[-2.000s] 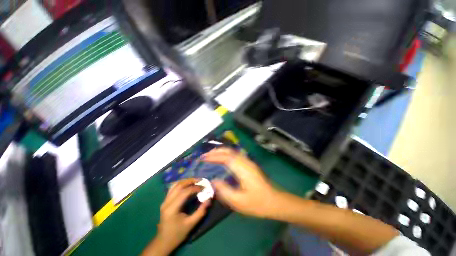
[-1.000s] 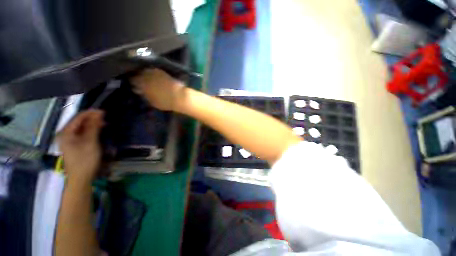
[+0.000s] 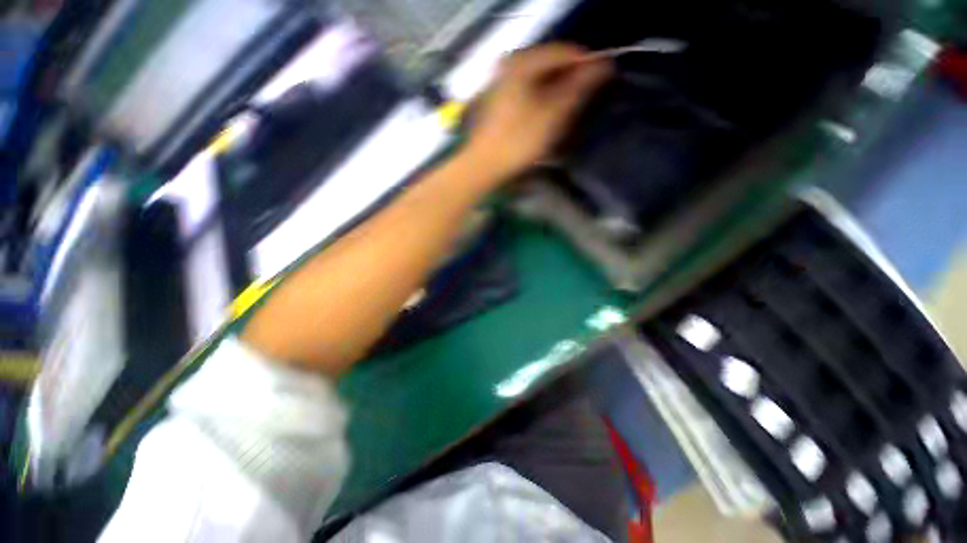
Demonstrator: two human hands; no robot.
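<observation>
My left hand reaches from the lower left to the near left rim of the shielding box. Its fingertips are closed on a thin white cable that runs right over the black inside of the box. The frame is blurred, and what lies at the cable's far end cannot be told. My right hand is not in view. Small white units sit in pockets of the black compartment tray beside the bench.
The mouse mat lies on the green bench, partly behind my left forearm. The keyboard and blurred monitor are at upper left. Stacked trays stand at far left. A shiny clear strip lies on the bench's near edge.
The view has swung back left from the floor and trays. My right hand, inside the box one second ago, has left the picture. My left hand is still at the box's left side.
</observation>
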